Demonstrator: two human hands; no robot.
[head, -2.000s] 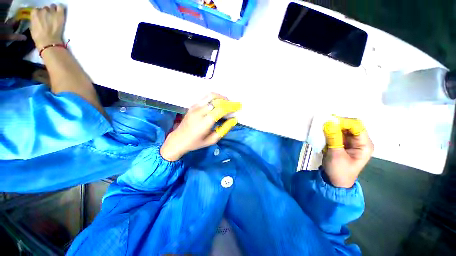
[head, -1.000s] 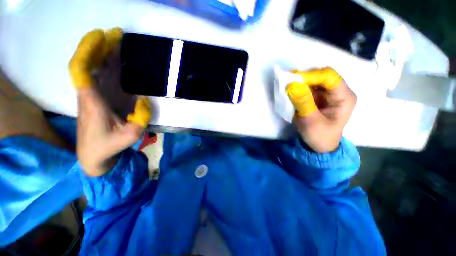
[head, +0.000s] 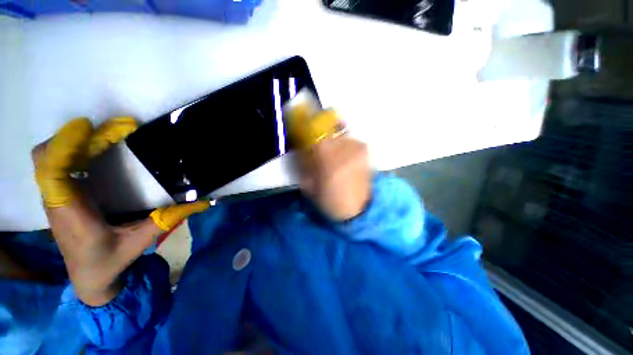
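A glossy black phone screen (head: 222, 128) is tilted over the white bench, with white light streaks near its right end. My left hand (head: 94, 201) holds its left end between the yellow-cotted thumb at the lower edge and fingers at the upper corner. My right hand (head: 333, 163), blurred, is at the screen's right end. It pinches a small white wipe (head: 302, 101) in yellow-cotted fingers, over or against the screen's surface; contact cannot be told for sure.
A second black screen (head: 399, 12) lies on the white bench (head: 430, 104) at the top, cut by the frame edge. A blue bin (head: 201, 8) is at the top left. A whitish bottle (head: 534, 55) with a dark cap lies at the right. A neighbour's blue sleeve shows at lower left.
My left hand has taken hold of the screen that lay on the bench; it is now tilted. My right hand has moved left with the wipe onto the screen's right end. The view has shifted.
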